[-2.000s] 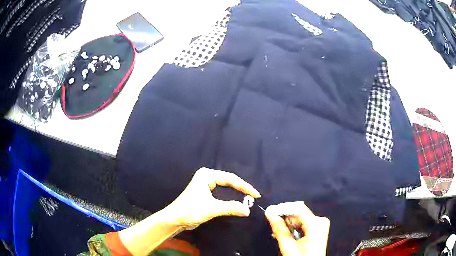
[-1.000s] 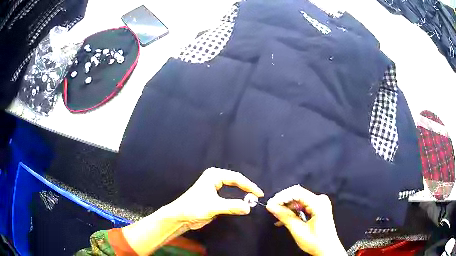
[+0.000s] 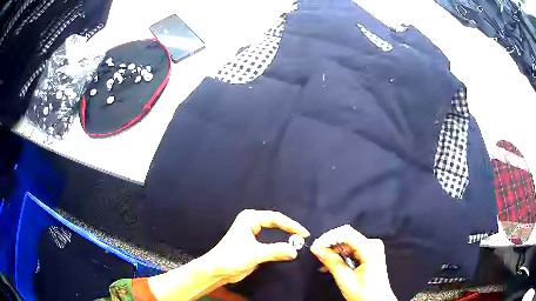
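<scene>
A navy vest [image 3: 329,159] with black-and-white check at its armholes lies spread on the table and over its near edge. My left hand [image 3: 247,247] pinches a small round whitish button [image 3: 296,241] between thumb and forefinger above the vest's lower part. My right hand [image 3: 352,258] is just right of it, thumb and forefinger pinched together close to the button. A needle is too fine to make out now. A small tool [image 3: 346,255] with reddish and pale glints shows inside my right palm.
Loose buttons lie on a black mat [image 3: 126,109] with red edging, beside a clear plastic bag [image 3: 53,103] and a phone [image 3: 177,39]. A red plaid piece [image 3: 515,191] is at right. A blue crate [image 3: 76,235] stands below the table.
The thin needle and dark line seen earlier between my hands no longer show clearly. My left hand still holds the button. The whole view has shifted slightly.
</scene>
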